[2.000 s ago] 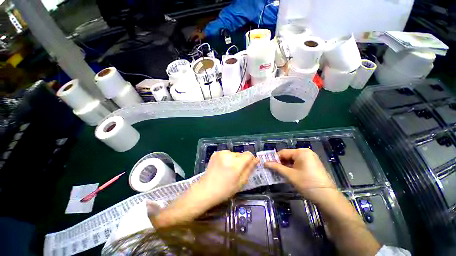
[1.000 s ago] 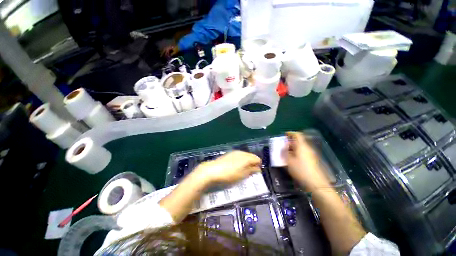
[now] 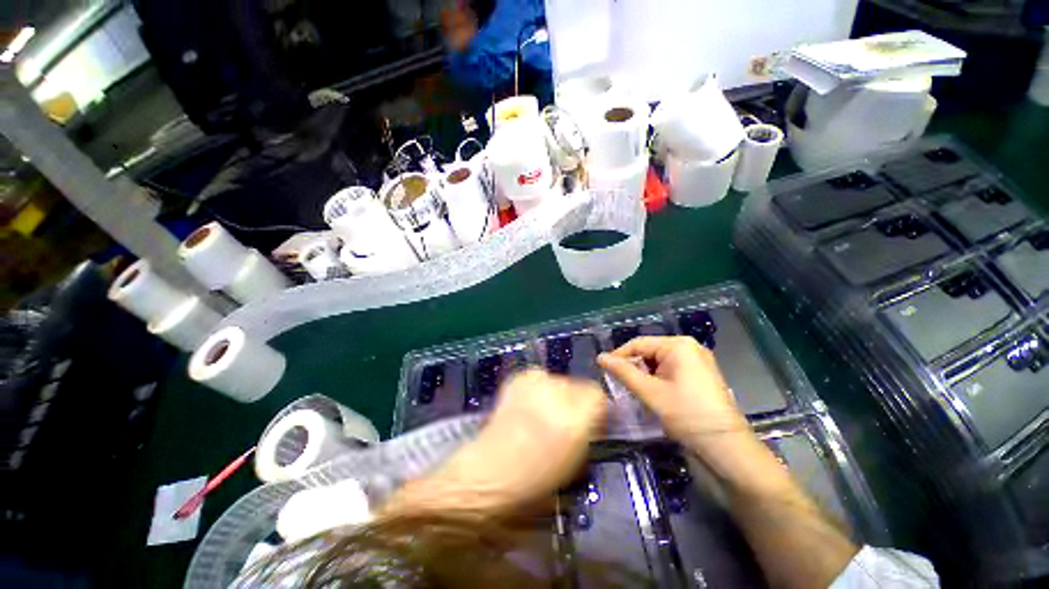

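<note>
My left hand [image 3: 541,423] is blurred, over the middle of the clear blister tray [image 3: 773,301], fingers closed on the printed label strip [image 3: 431,443]. The strip curves back left beneath my forearm. My right hand [image 3: 681,385] is beside it on the right, thumb and fingertips pinched at the top of a pale barcode label [image 3: 627,405], which lies low over a phone pocket between the hands. Its print cannot be read. Dark smartphones [image 3: 742,362] sit in the tray's pockets; my hands and forearms hide several. The label roll [image 3: 293,446] stands left of the tray.
Stacked filled blister trays [image 3: 891,259] stand at the right. Spare label rolls [image 3: 621,138] mass at the back, with more at the left [image 3: 236,362]. Backing liner [image 3: 403,285] curves across the bench. A red pen [image 3: 215,483] lies on a paper slip [image 3: 173,514]. A person's blue sleeve [image 3: 506,52] is behind.
My right hand, which held a white label up and away from the left hand, has come down and left. My left hand has moved slightly lower. The view has shifted slightly.
</note>
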